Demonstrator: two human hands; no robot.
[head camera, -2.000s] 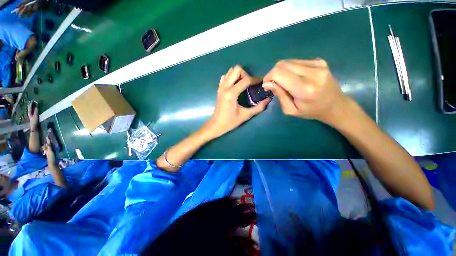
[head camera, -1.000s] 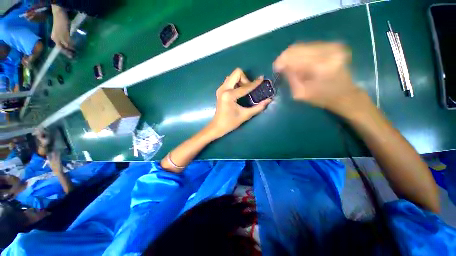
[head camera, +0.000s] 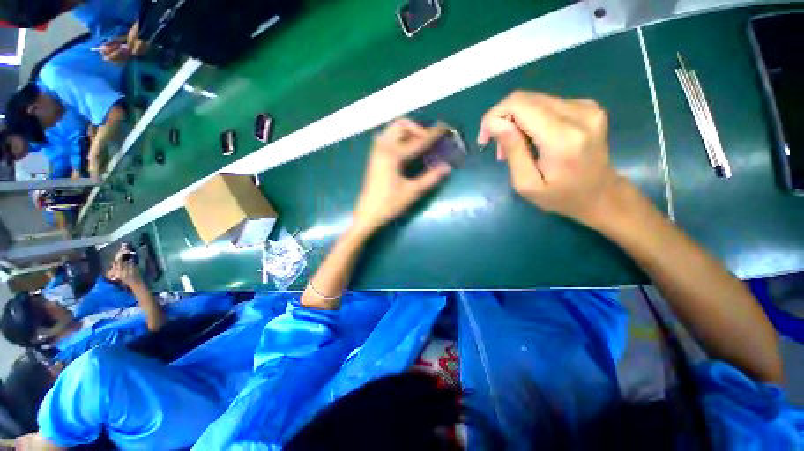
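Note:
A dark smartwatch body (head camera: 447, 151) is held above the green bench mat, slightly blurred. My left hand (head camera: 393, 172) grips it between thumb and fingers, near the white rail. My right hand (head camera: 551, 151) is to the right of the watch, apart from it, with thumb and fingers pinched together. A tiny dark point shows at its fingertips, perhaps the end of a fine tool; most of it is hidden in the hand.
Left of my hands stand a brown carton (head camera: 231, 210) and a clear plastic bag (head camera: 285, 260). On the right lie thin sticks (head camera: 703, 119) and a black smartphone (head camera: 780, 97). Beyond the white rail (head camera: 458, 77), a green belt carries watches (head camera: 419, 15). Seated people in blue are at left.
My left hand has moved slightly left and up with the watch. My right hand has drawn away from the watch compared with two seconds ago. The view has shifted, and belt watches have moved right.

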